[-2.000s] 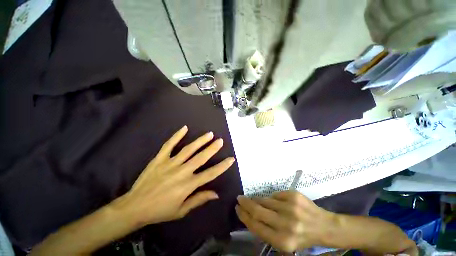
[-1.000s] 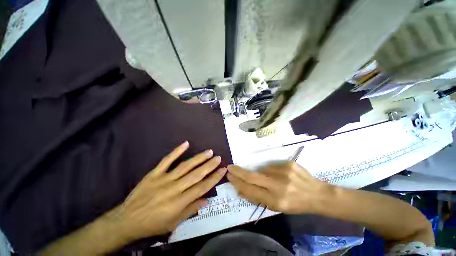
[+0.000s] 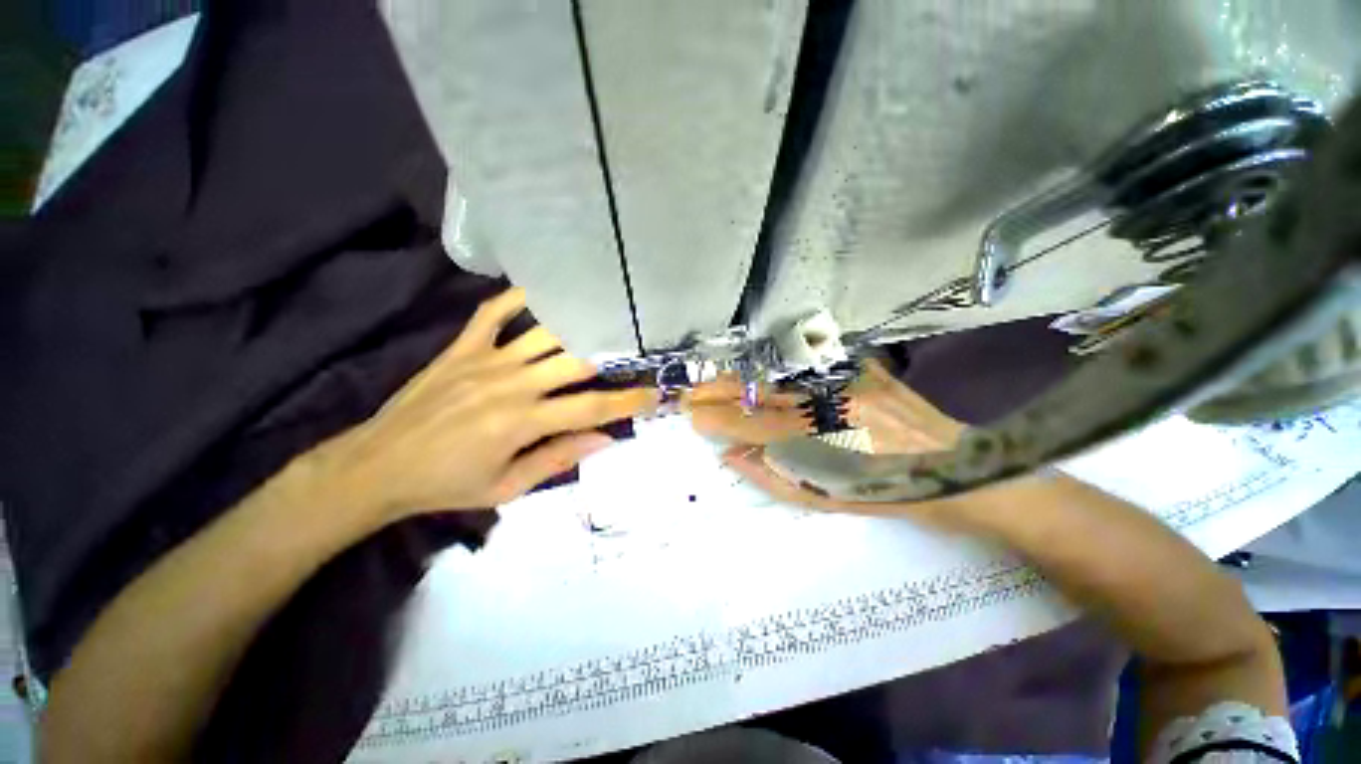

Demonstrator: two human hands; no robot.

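Note:
A large dark plum-brown garment panel [image 3: 299,343] covers the left of the table and runs up to the needle area. My left hand [image 3: 485,411] lies flat on its right part, fingers apart, fingertips beside the presser foot [image 3: 679,376]. My right hand [image 3: 836,433] is at the presser foot from the right, partly hidden behind the machine's curved metal lever [image 3: 1045,433]. Its fingertips are close to the cloth edge at the foot; whether it grips cloth or a tool cannot be seen.
The off-white machine head [image 3: 672,149] fills the top. A printed ruler [image 3: 672,657] runs along the table's front edge. A dark cloth piece [image 3: 985,366] lies right of the needle, by papers [image 3: 1119,317]. Dark cloth [image 3: 1000,694] and blue material [image 3: 1313,716] are below the table.
Both hands have moved up to the presser foot. The panel's near part has moved away from the front edge, exposing more table and ruler. The machine head appears closer, and the slim tool no longer shows.

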